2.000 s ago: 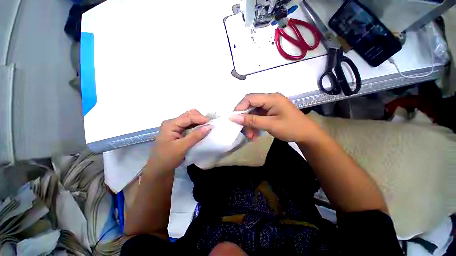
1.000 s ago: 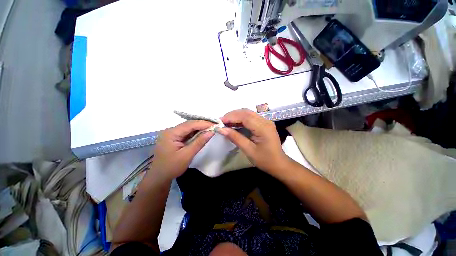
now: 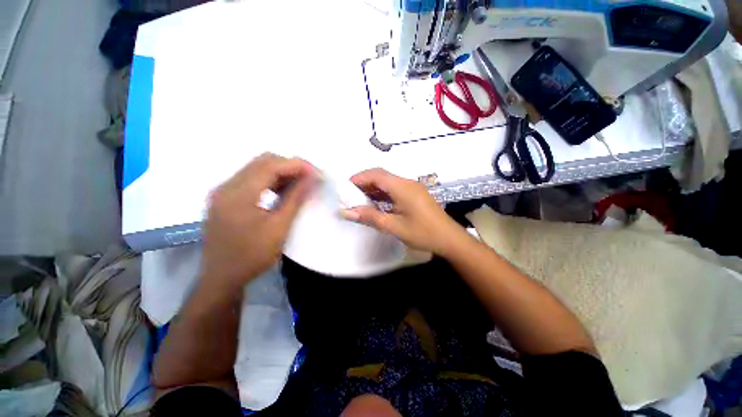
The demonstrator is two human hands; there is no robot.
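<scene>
A white panel [image 3: 346,240] with a curved lower edge hangs between my hands, above my lap at the table's front edge. A little cream fabric shows at its lower right. My left hand [image 3: 256,212], blurred, pinches the panel's upper left part between thumb and fingers. My right hand [image 3: 399,210] holds its upper right edge, thumb on the near side. The fabric's far side is hidden.
The sewing machine [image 3: 529,32] stands at the upper right. Red-handled scissors [image 3: 465,102], black-handled shears [image 3: 525,155] and a phone [image 3: 563,94] lie beside it. Beige fabric [image 3: 602,285] lies at the right, fabric bundles [image 3: 81,334] at the lower left.
My left hand has moved left and up, away from my right hand. More of the white panel is spread between them. The machine head shows more fully as the view shifted.
</scene>
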